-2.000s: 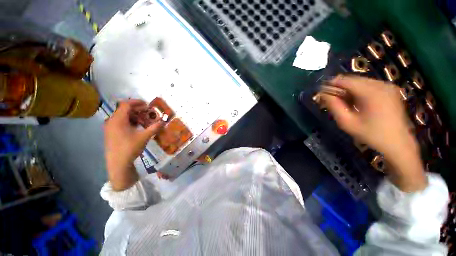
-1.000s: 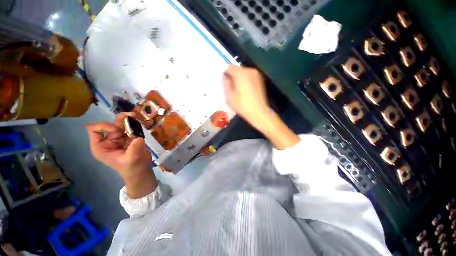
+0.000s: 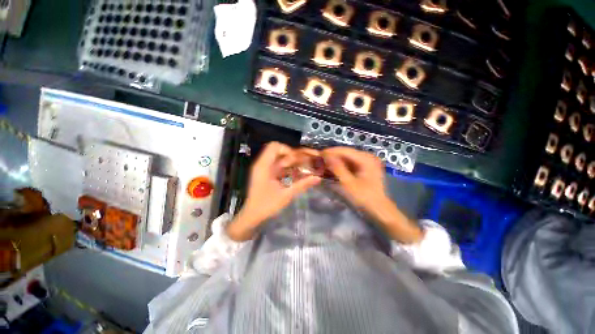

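Note:
My left hand [image 3: 269, 186] and my right hand [image 3: 360, 179] meet in front of my chest. Between their fingers they hold a small watch housing [image 3: 306, 168], with a shiny coppery rim; the fingers hide much of it. A cut carrier strip [image 3: 359, 140] with round dots lies at the bench edge just beyond the hands. A black blister tray [image 3: 450, 88] behind it holds rows of bright housings. Another housing [image 3: 95, 215] sits on the orange-brown fixture nest [image 3: 119, 225] on the machine at the left.
The white machine base [image 3: 186, 143] has a red emergency stop [image 3: 200, 187] and a perforated plate [image 3: 117, 169]. Carrier sheets [image 3: 196, 49] and a white wipe [image 3: 235, 27] lie on the bench. A second tray [image 3: 541, 140], a blue stool [image 3: 450, 196] and another person's sleeve [image 3: 551, 267] are at right.
My view has turned toward the bench. My left hand has left the machine's side with the housing. My right hand has come off the machine's button area and joined it at my chest.

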